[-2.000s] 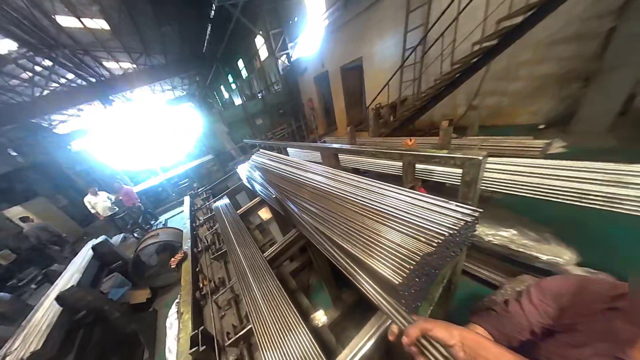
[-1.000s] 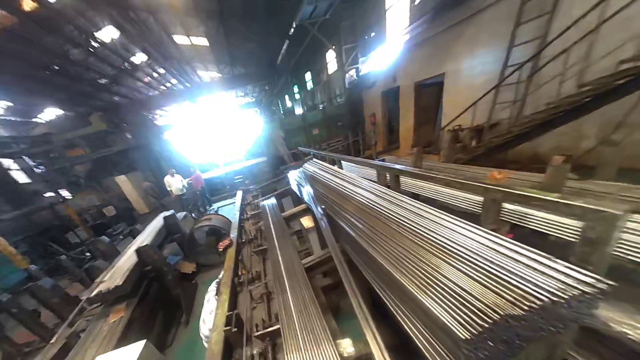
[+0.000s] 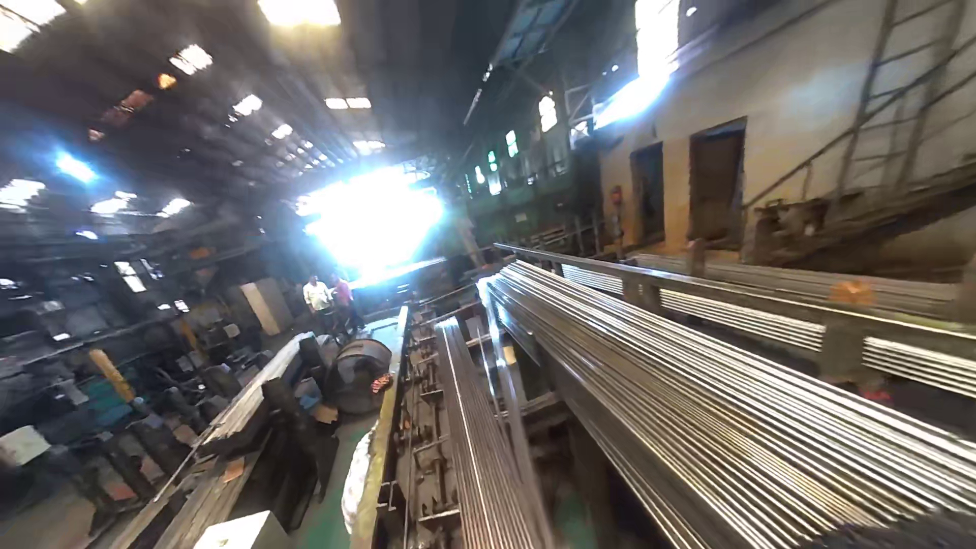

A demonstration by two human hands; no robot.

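Note:
Neither my left hand nor my right hand shows in the head view. A large stack of long, shiny metal rods (image 3: 686, 396) runs from the lower right toward the middle, its near ends dark at the bottom right corner. To its left, a narrower layer of metal rods (image 3: 476, 450) lies on a machine bed with rollers or brackets (image 3: 431, 450). Between the two, a few rods (image 3: 507, 389) slant lengthwise, blurred at their near part.
A steel rail (image 3: 770, 301) borders the big stack, with more rods (image 3: 770, 324) beyond. On the left are a dark round drum (image 3: 360, 374), a stack of long bars (image 3: 259, 393) and a white box (image 3: 240, 534). Two people (image 3: 329, 301) stand far off. A staircase (image 3: 877, 221) rises at right.
Two seconds ago a hand held rod ends at the near end of the big stack; one second ago it was out of view. The view has swung left.

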